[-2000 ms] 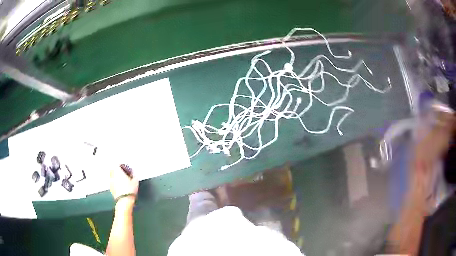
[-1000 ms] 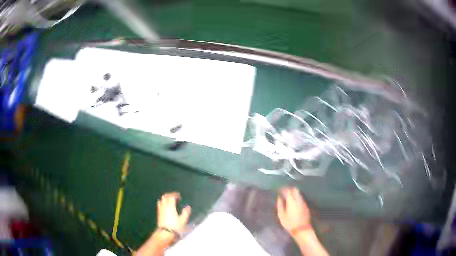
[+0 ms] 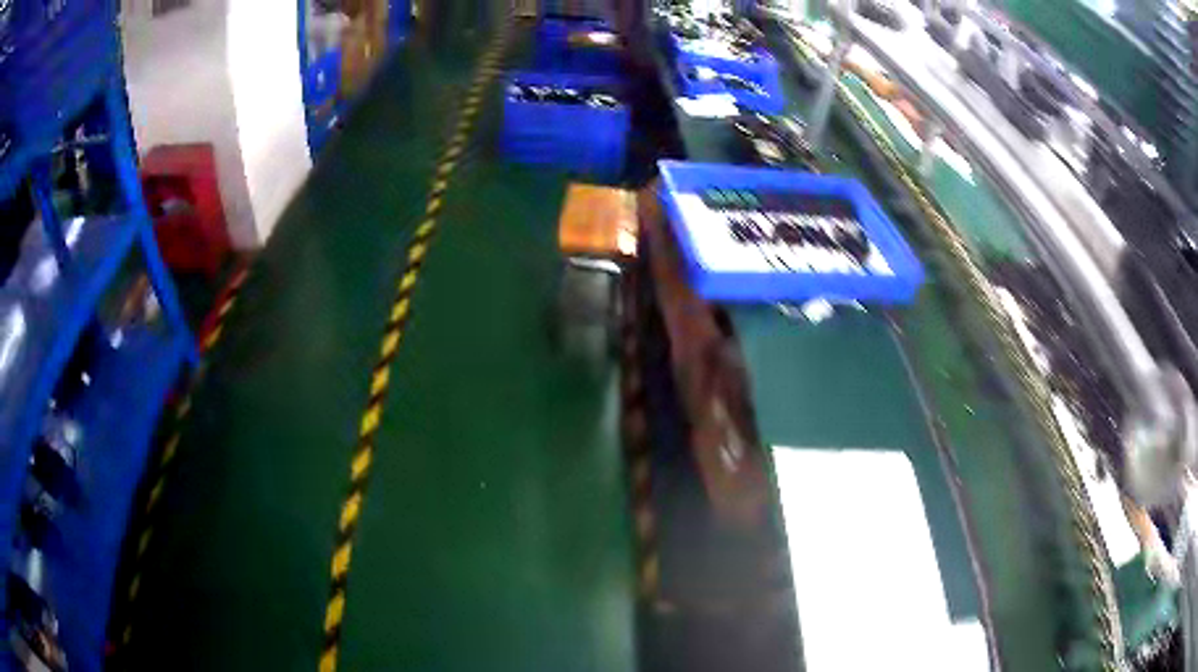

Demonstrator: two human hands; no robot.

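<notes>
Neither of my hands is in view. A white paper sheet (image 3: 861, 558) lies on the green bench (image 3: 834, 381) at the lower right, cut off by the bottom edge. Beyond it a blue bin (image 3: 808, 292) stands on the bench and holds rows of small black and white pieces, too blurred to name. A small white item lies at the bin's near edge.
A green floor aisle with yellow-black lines (image 3: 381, 355) runs ahead. An orange-topped stool (image 3: 598, 221) stands beside the bench. A blue bin (image 3: 565, 131) stands beyond it. A blue rack (image 3: 151, 269) and red box (image 3: 187, 197) are at left. A conveyor frame runs along the right.
The view has swung from the bench front to look along the aisle. The white leads and loose black parts have left the picture, and so have both hands.
</notes>
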